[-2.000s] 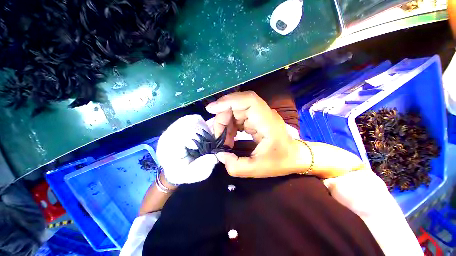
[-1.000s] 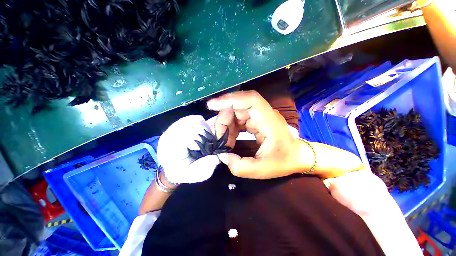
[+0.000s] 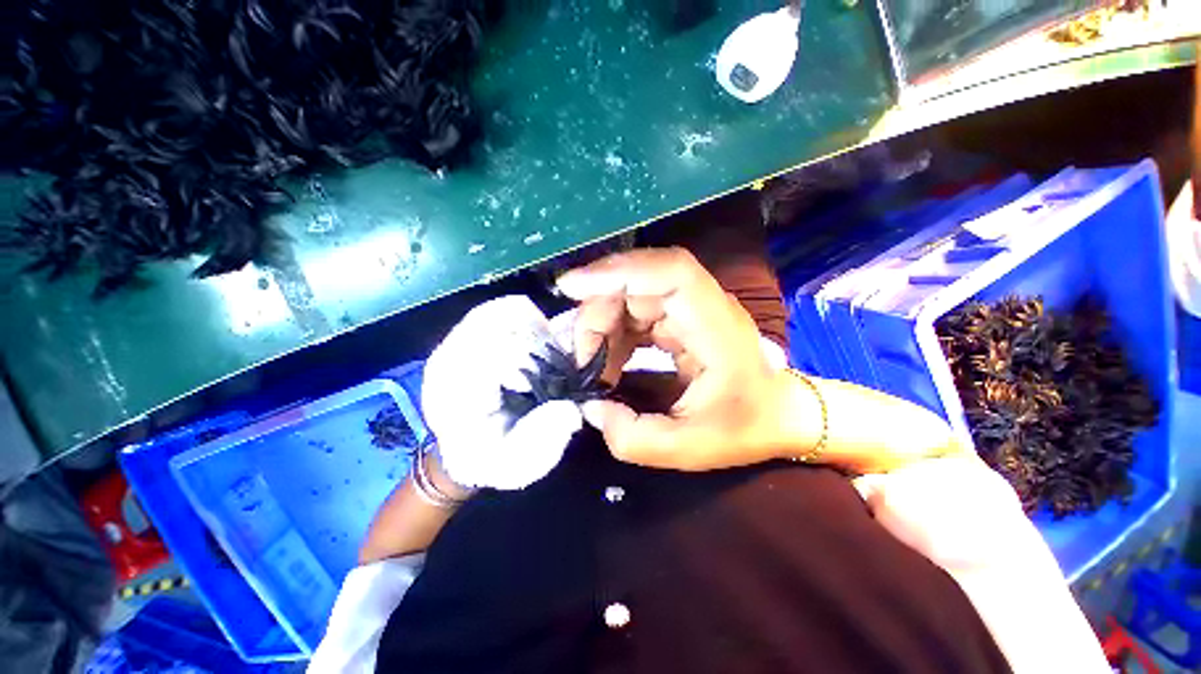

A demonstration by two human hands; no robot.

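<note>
A black spiky piece [image 3: 551,379] with pointed leaves is held over my lap, between my two hands. My left hand [image 3: 494,392], in a white knit glove, grips it from the left. My right hand [image 3: 698,362] is bare; its thumb and fingertips close on the right side of the piece and hide part of it. A large heap of black pieces [image 3: 250,105] lies on the green bench [image 3: 593,171]. A white squeeze bottle [image 3: 759,55] lies at the bench's far side.
On the right, a tilted blue crate [image 3: 942,316] holds brown-black pieces [image 3: 1047,402] with tan tips, beside stacked crates. On the left, another blue crate [image 3: 296,494] holds a few black pieces [image 3: 391,427] in a corner. A person's sleeve or arm shows at the far right edge.
My hands stay almost in place; the black piece has turned slightly between them. The other person's arm, which reached in at the upper right, has mostly moved out of view.
</note>
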